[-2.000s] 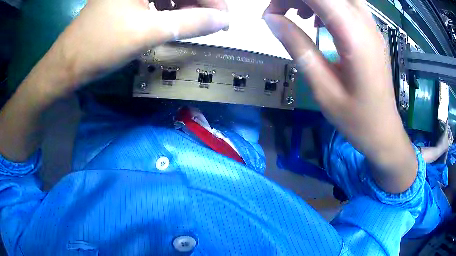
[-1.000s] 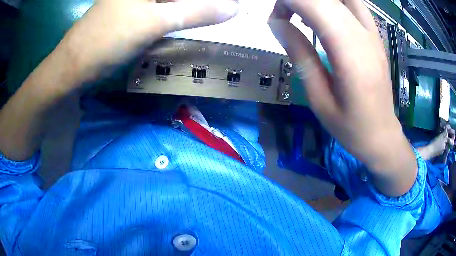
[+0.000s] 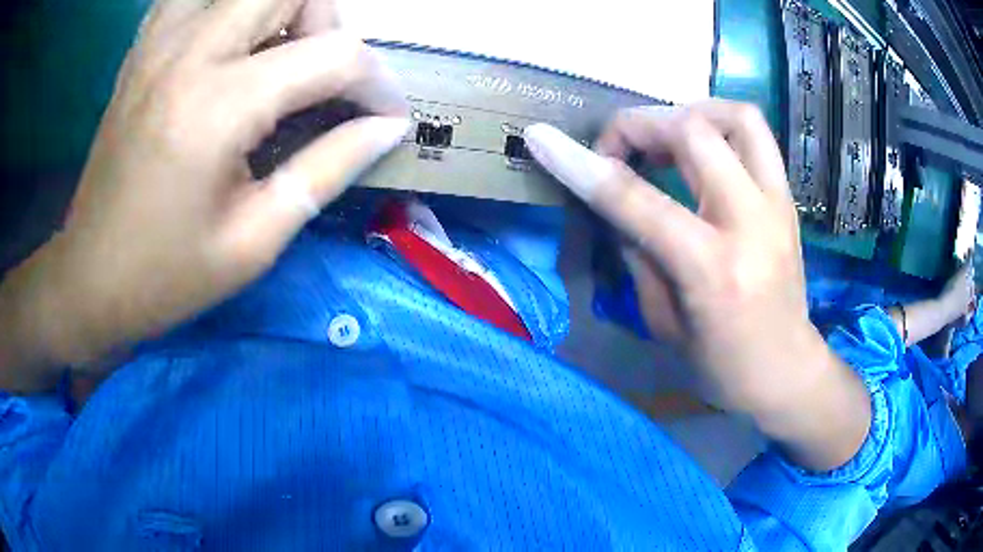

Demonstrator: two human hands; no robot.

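Observation:
The grey metal fixture [image 3: 474,170] lies across the near edge of the bench, with engraved text and two black nests showing. My left hand [image 3: 232,151] covers its left end, with the thumb and forefinger tips close beside the left visible nest [image 3: 434,135]. My right hand [image 3: 701,232] covers its right end, with one whitish-covered fingertip at the edge of the other visible nest [image 3: 516,147]. The fixture's ends and other nests are hidden. I cannot tell whether either hand holds a tiny part or grips the fixture.
A bright white sheet [image 3: 561,38] lies behind the fixture. Several similar grey fixtures [image 3: 854,129] stand side by side at the right, near metal rails. Another person's hand [image 3: 949,302] and blue sleeve show at the far right. A red-and-white item [image 3: 464,286] is at my waist.
Both hands have come down from above the white sheet onto the fixture and now hide its ends. The fixture sits slightly farther up in the picture. More fixtures show at right.

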